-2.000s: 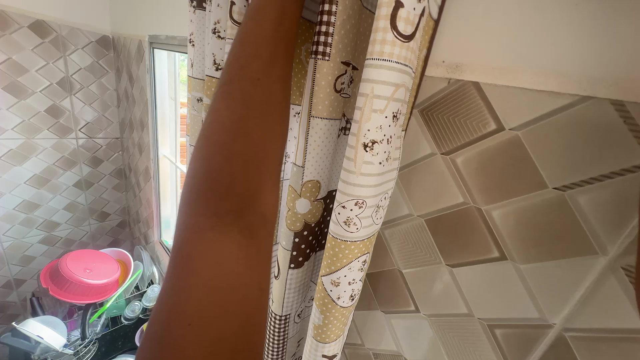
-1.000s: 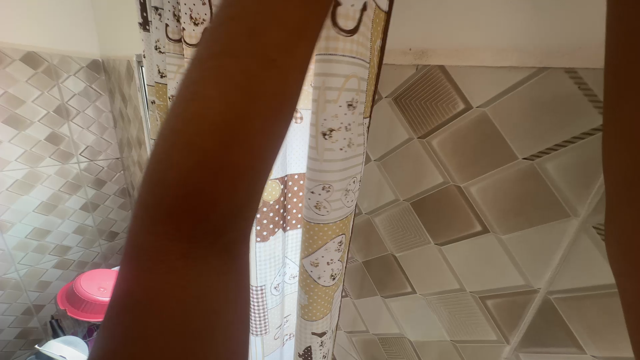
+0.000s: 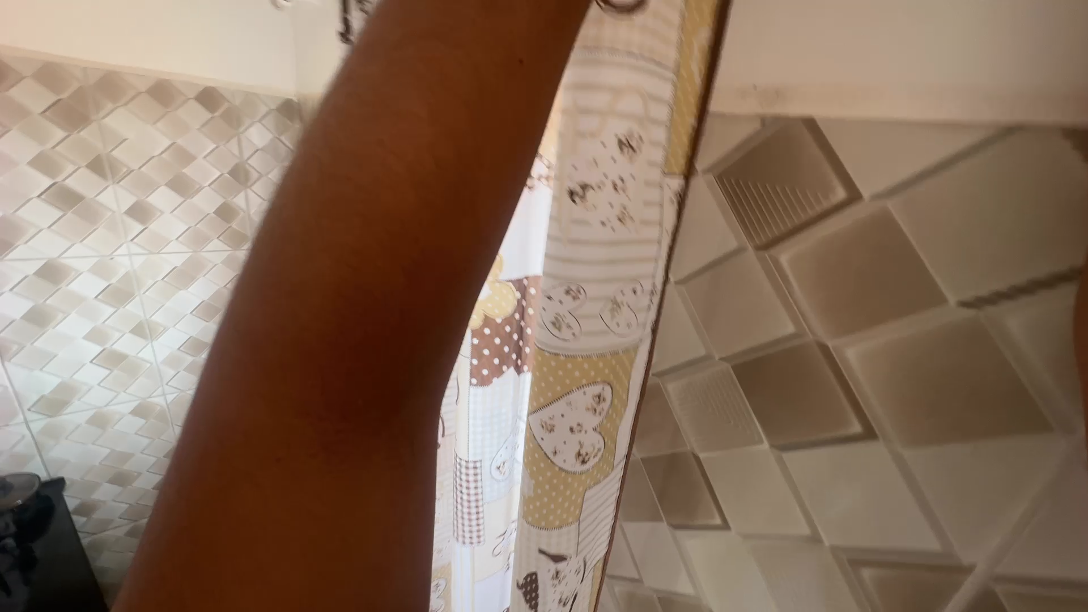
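A patchwork-print fabric curtain (image 3: 586,408) with hearts, dots and stripes hangs down the middle of the head view, lit from behind. A bare forearm and upper arm cross in front of its left part, rising from the bottom left and running out past the top edge. The hand of that arm is beyond the frame, so what it holds or touches is hidden. At the far right edge a thin sliver of skin shows, and no hand can be seen there either.
Diamond-patterned wall tiles (image 3: 858,374) cover the right side, under a plain cream wall (image 3: 901,51). Smaller-patterned tiles (image 3: 110,323) line the left wall. A black surface (image 3: 42,552) with a round glass-like object stands at the bottom left.
The window and the pink plastic basin at the left have gone out of view as the view shifted. The curtain now covers the window, with light showing through. The arm still reaches upward.
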